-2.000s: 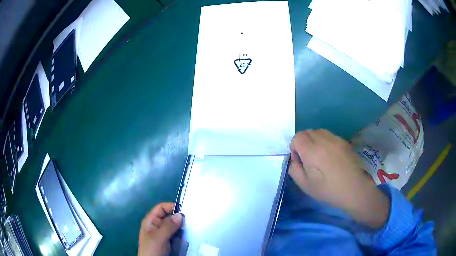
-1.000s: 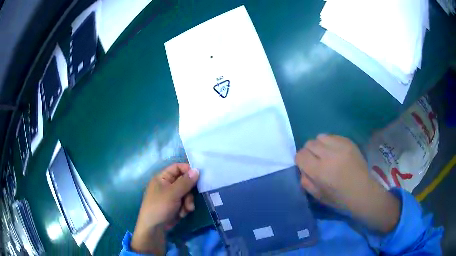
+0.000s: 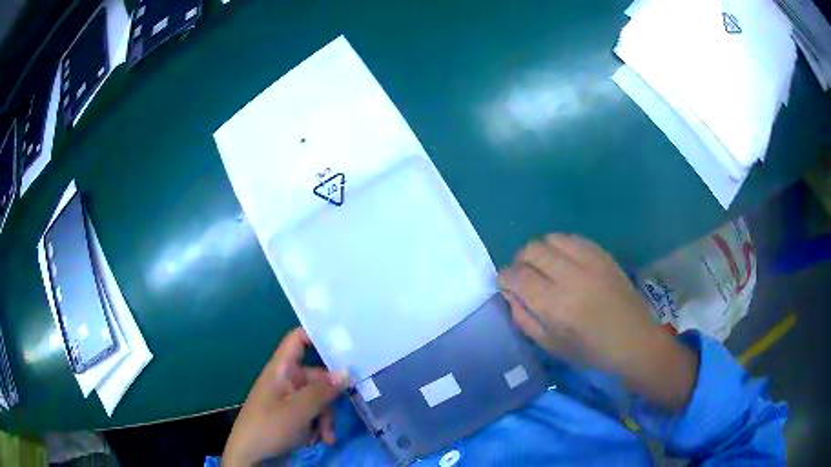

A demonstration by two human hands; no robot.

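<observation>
A white packing sleeve [image 3: 364,246] with a black triangle mark lies tilted on the green bench in front of me. A dark panel [image 3: 474,365] with white tabs is more than half inside it; its outline shows through the sleeve, and its near end sticks out towards my body. My left hand [image 3: 296,397] pinches the left corner of the sleeve's open end. My right hand [image 3: 579,296] is at the right corner of the open end, fingers bent against sleeve and panel; its fingertips are partly hidden.
A fanned white sleeve stack [image 3: 715,82] lies at upper right. Dark panels on white sheets [image 3: 87,64] stand in a row at upper left. A framed panel [image 3: 82,287] lies on white sheets at left. A white bag with red print [image 3: 720,283] is beyond the bench edge at right.
The panel has gone deeper into the sleeve. Sleeve and panel have turned, their far end swinging left. Both hands stay at the open end; the view has shifted.
</observation>
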